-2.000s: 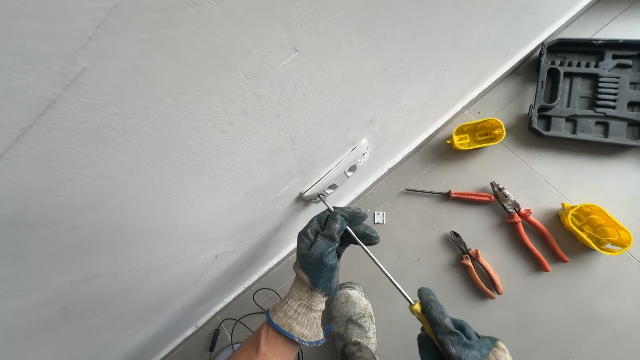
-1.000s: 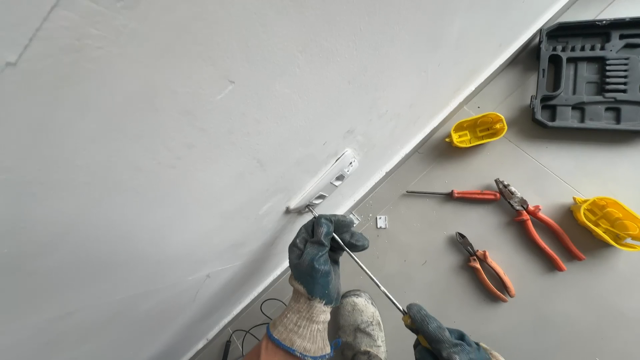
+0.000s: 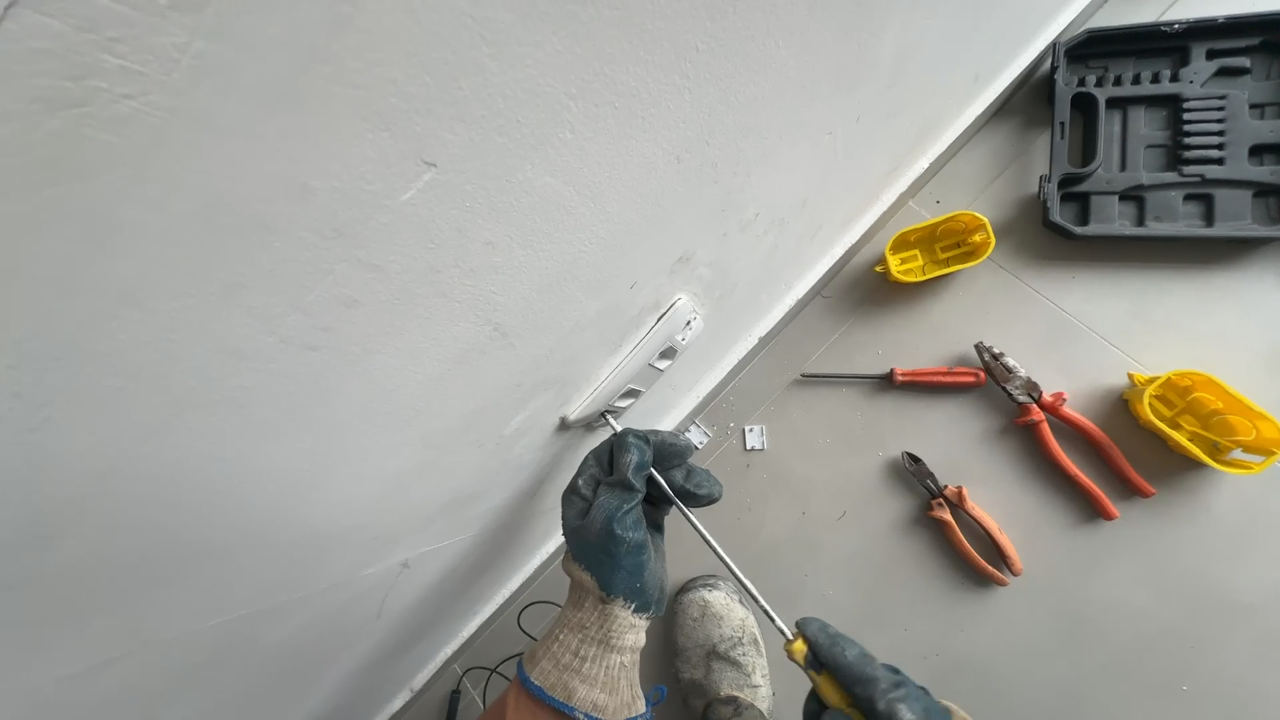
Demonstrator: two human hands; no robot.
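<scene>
A long screwdriver (image 3: 722, 556) runs diagonally, its tip at the lower left end of a white wall plate (image 3: 640, 368) low on the white wall. My left hand (image 3: 632, 515), in a dark-coated knit glove, pinches the shaft near the tip. Around the yellow handle (image 3: 822, 680) my right hand (image 3: 870, 675), gloved alike, is closed at the bottom edge. The plate has openings along its face. Two small white pieces lie on the floor beside it, one (image 3: 755, 438) fully in view, the other (image 3: 698, 434) close to my left fingers.
On the tiled floor at right lie a red-handled screwdriver (image 3: 935, 377), combination pliers (image 3: 1080, 430), diagonal cutters (image 3: 960, 520), two yellow electrical boxes (image 3: 938, 247) and a black tool case (image 3: 1085, 225). A shoe (image 3: 720, 645) and black cable (image 3: 490, 672) are at the bottom.
Both hands keep hold of the screwdriver, with its tip still at the plate's lower end. A second white piece on the floor shows beside my left hand, hidden or unclear two seconds ago.
</scene>
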